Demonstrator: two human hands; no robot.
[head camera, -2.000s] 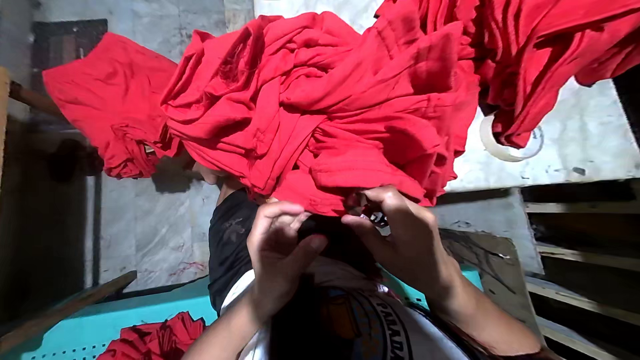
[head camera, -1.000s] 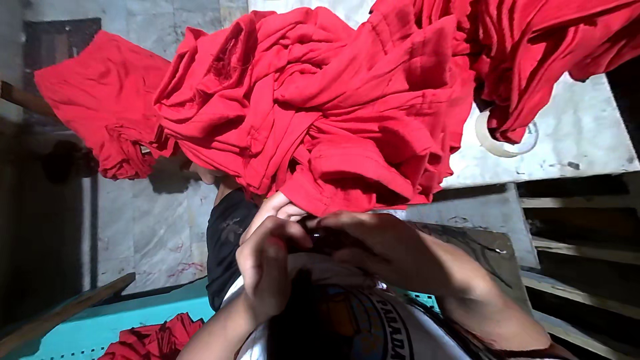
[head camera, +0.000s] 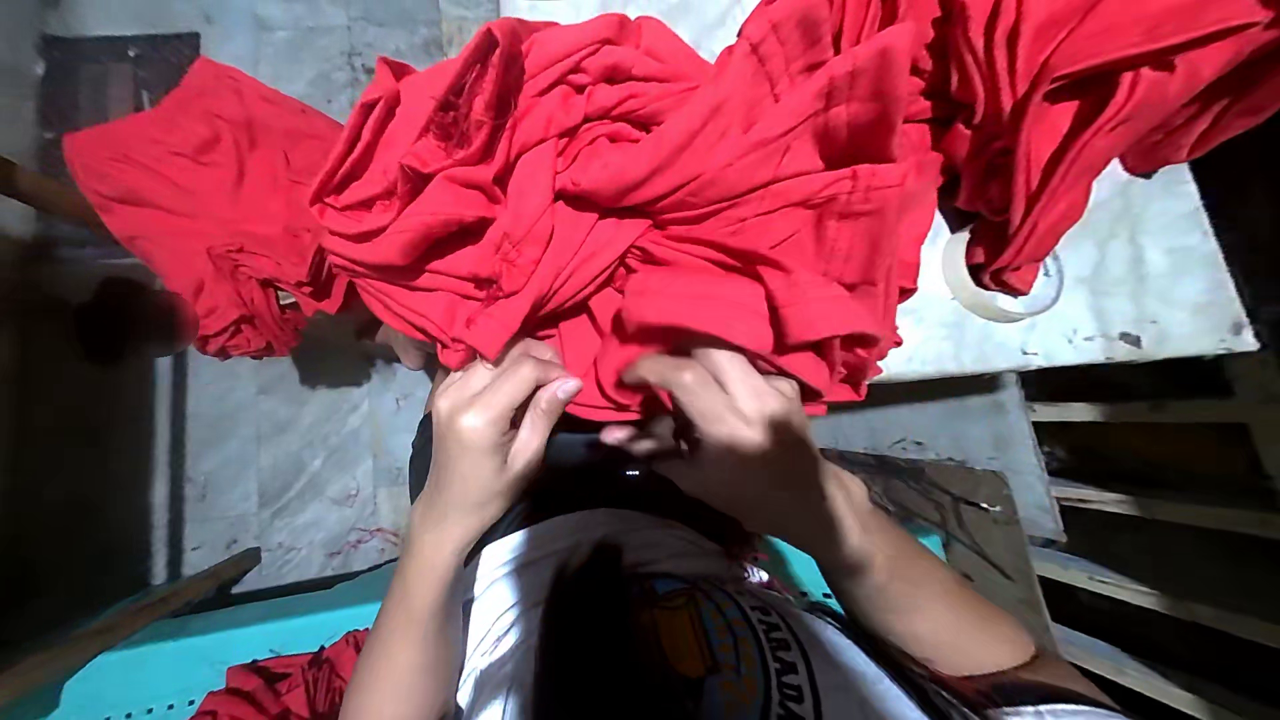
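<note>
A large heap of red fabric (head camera: 620, 180) spreads in front of me, gathered in many folds. My left hand (head camera: 500, 410) pinches the near edge of the cloth between thumb and fingers. My right hand (head camera: 730, 430) lies at the same edge, a little to the right, its fingers bent against the fabric and partly blurred. Whether it grips the cloth or a small item in its shaded palm cannot be told. Loose red threads show on a fold at the heap's upper left.
A roll of pale tape (head camera: 960, 285) lies on the white tabletop (head camera: 1120, 300), partly under more red cloth (head camera: 1060, 110). Another red piece (head camera: 210, 190) hangs at left. A turquoise surface (head camera: 330, 605) bears red fabric (head camera: 290, 680) below. Wooden slats (head camera: 1150, 500) stand at right.
Both hands were close together below the cloth edge a second ago; now they are apart and up at the edge, the left one pinching it.
</note>
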